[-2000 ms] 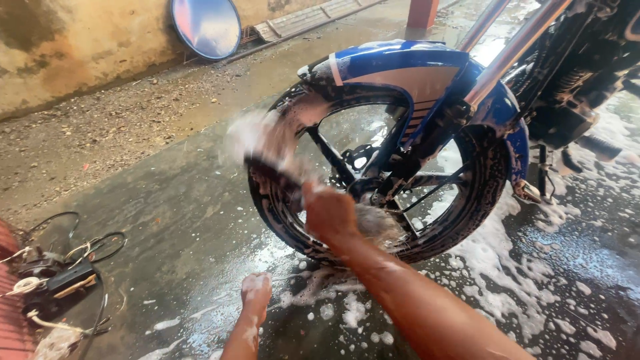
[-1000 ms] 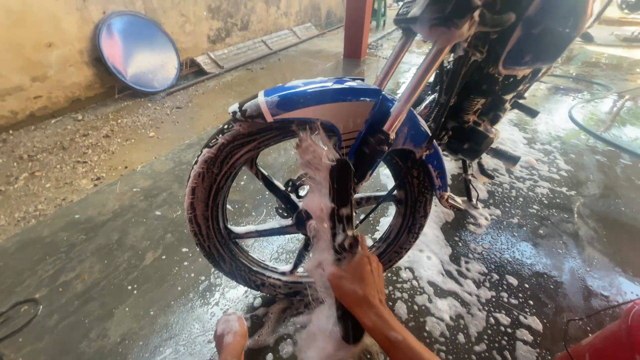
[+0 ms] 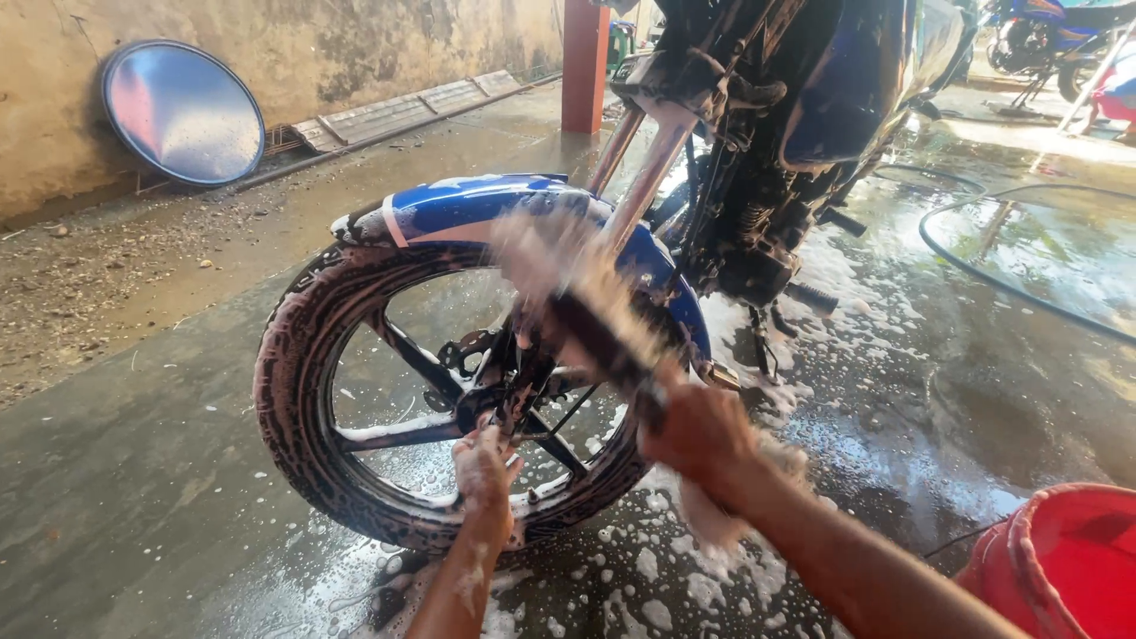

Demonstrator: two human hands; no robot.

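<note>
My right hand [image 3: 706, 430] grips a black brush [image 3: 603, 342] with pale bristles, blurred by motion, in front of the fork and the rear part of a motorcycle's blue front fender [image 3: 461, 209]. My left hand [image 3: 484, 461], spotted with foam, is at the hub of the front wheel, near the lower end of the fork; whether it grips anything there I cannot tell. Foam coats the black tire [image 3: 297, 390] and lies along a wheel spoke [image 3: 399, 433]. The brush hides part of the fender and the wheel's right side.
A red bucket [image 3: 1029, 568] stands at the lower right. A hose [image 3: 985, 282] lies on the wet, foamy floor [image 3: 887, 426]. A round mirror-like disc [image 3: 185, 114] leans by the wall, near a red post [image 3: 584, 67]. Another motorcycle [image 3: 1047, 40] stands at the back right.
My left hand has moved up from below the wheel to its hub. The brush, upright across the wheel a second ago, is now tilted at the fork and fender. The view has shifted.
</note>
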